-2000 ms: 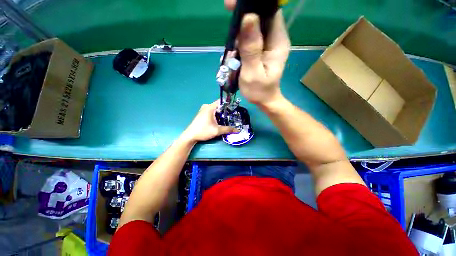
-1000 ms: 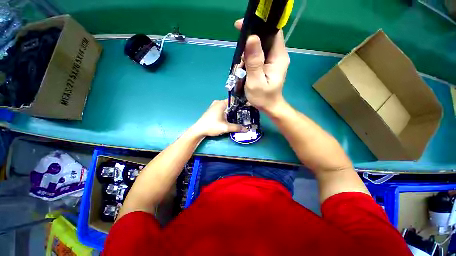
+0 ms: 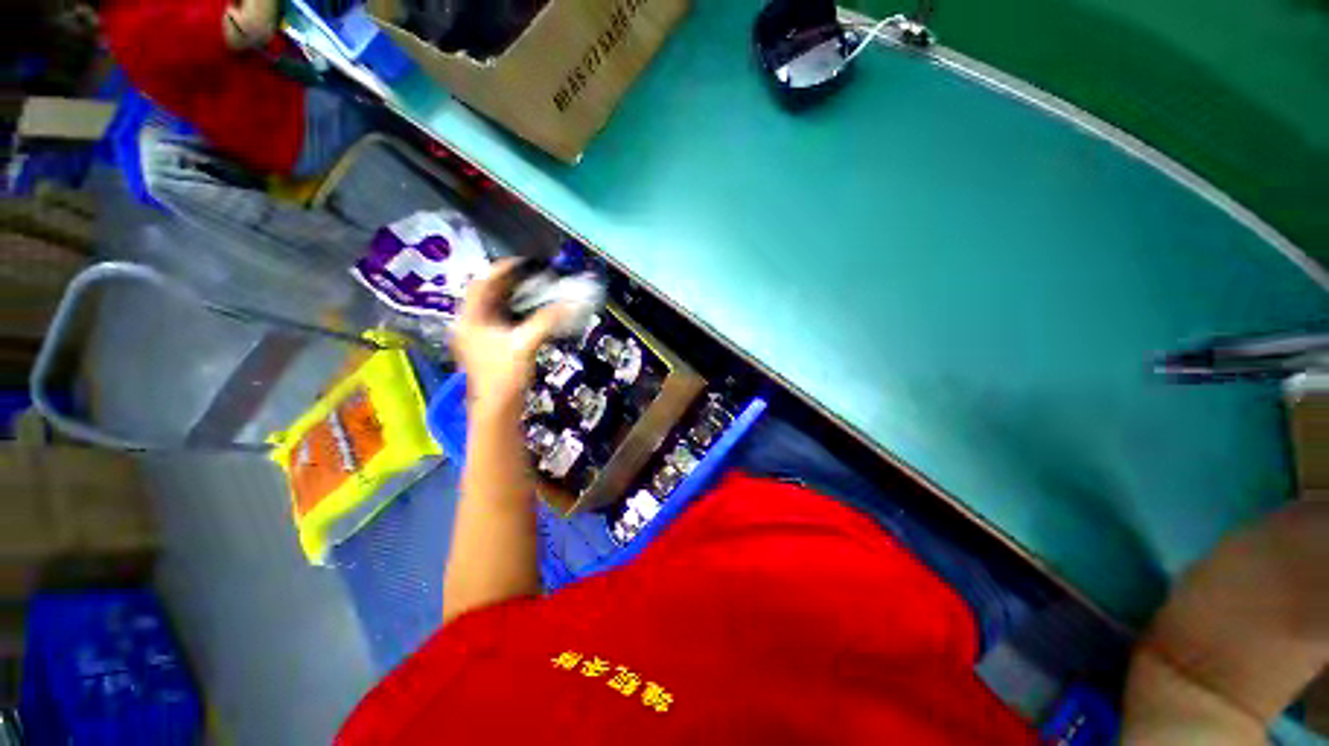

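Observation:
My left hand is over the lower left crate and holds a blurred black-and-silver unit between thumb and fingers. Below it, several black housings with silvery tops sit in rows in the cardboard-lined blue crate. My right arm is blurred at the lower right edge; its hand is out of the picture. A dark, blurred pointed tool shows at the right edge, apparently the screwdriver.
A black housing with a white patch lies on the green bench mat, a white lead beside it. A printed carton stands at the bench's left end. A yellow bag, a white-purple bag and another person in red are at left.
The view has swung left. My left hand has left the bench and moved over the crate with a unit. My right hand, earlier on the screwdriver, has gone out of view.

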